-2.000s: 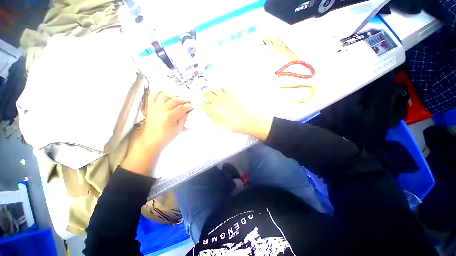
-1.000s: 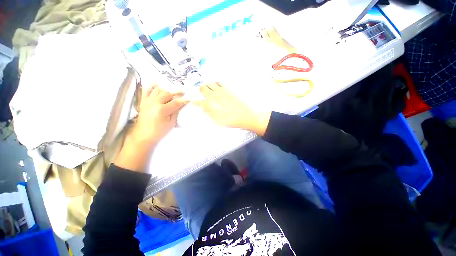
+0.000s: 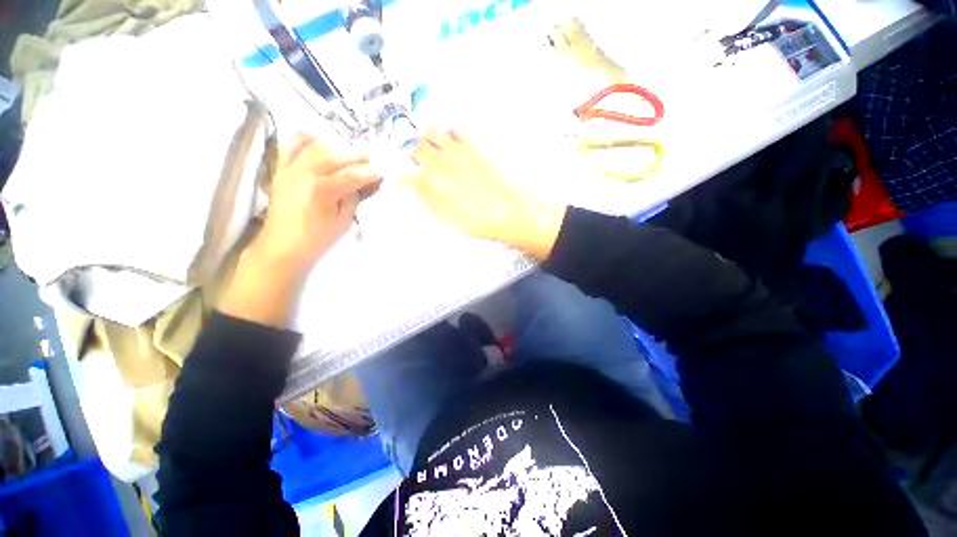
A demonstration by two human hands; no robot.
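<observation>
White lining fabric (image 3: 126, 157) attached to khaki cloth (image 3: 157, 372) lies bunched at the left of the machine table. My left hand (image 3: 315, 199) is just left of and in front of the presser foot (image 3: 390, 117), its fingertips pinched on the garment edge. My right hand (image 3: 472, 194) lies flat with fingers together, its fingertips close by the foot. Glare hides whatever pale cloth is under it. The needle itself cannot be made out. The sewing machine head (image 3: 441, 52) crosses the top with blue lettering.
Scissors with a red (image 3: 626, 105) and a yellow loop lie right of my right hand. A small khaki piece (image 3: 583, 47) lies behind them. A dark tool (image 3: 750, 40) is near the table's right end. Blue bins (image 3: 325, 462) stand below the table. Dark checked cloth shows at far right.
The view has shifted, so machine and table sit higher in the picture. My left hand's fingers have bent and shifted slightly at the garment edge. My right hand stays beside the foot.
</observation>
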